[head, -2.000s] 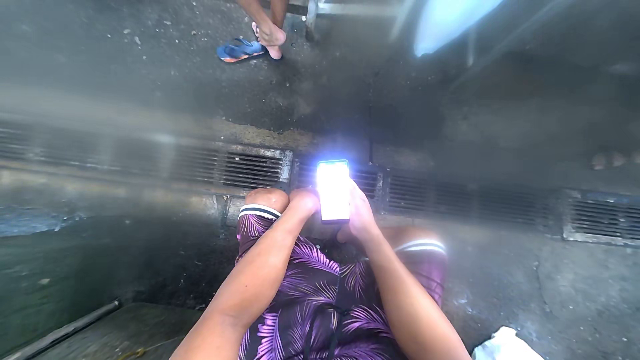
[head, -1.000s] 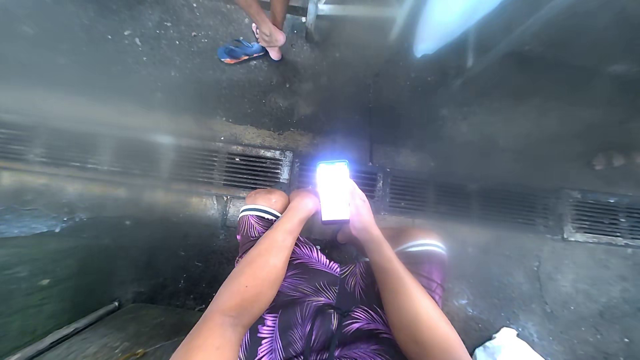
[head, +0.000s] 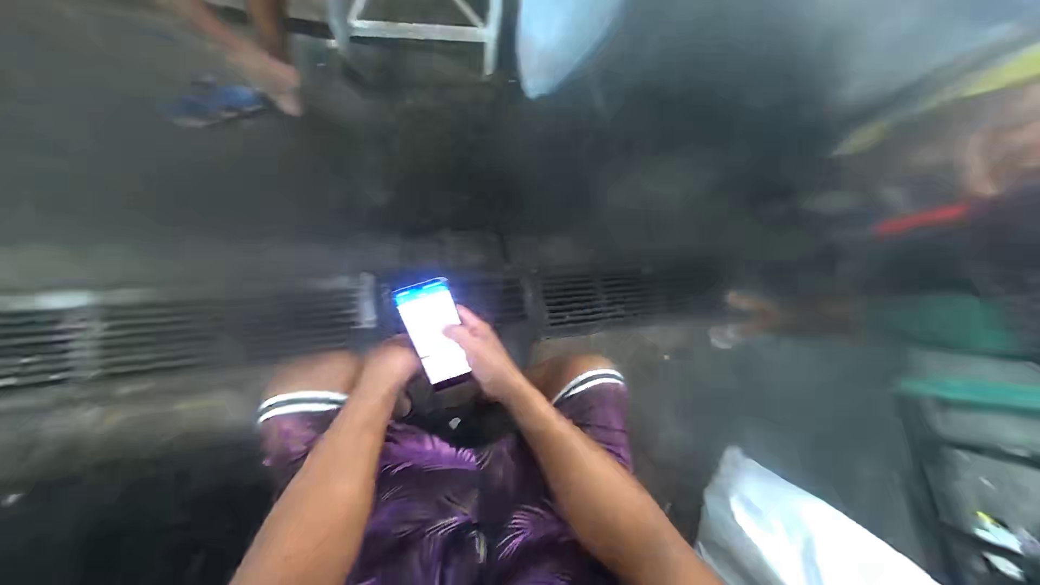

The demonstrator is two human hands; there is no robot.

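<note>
Between my two hands, a smartphone [head: 435, 333] with a lit, bright screen is held above my lap. My right hand [head: 483, 349] grips its right edge, the thumb lying over the screen. At the lower left edge is my left hand [head: 394, 361], its fingers mostly hidden behind the phone. Below the phone are my purple patterned shorts [head: 431, 504] with white-striped hems.
Drain grates [head: 593, 299] cross the dark ground. Another person's foot [head: 280, 85] and a blue sandal [head: 215, 104] are at upper left, near a metal frame [head: 418, 31]. A blurred person [head: 1007, 219] sits at right, above a green-edged chair [head: 975, 394]. A white bag [head: 796, 520] lies lower right.
The view has swung to the right, bringing in the person and green-edged chair. The phone now tilts to the left at its top, and my right thumb lies over its screen.
</note>
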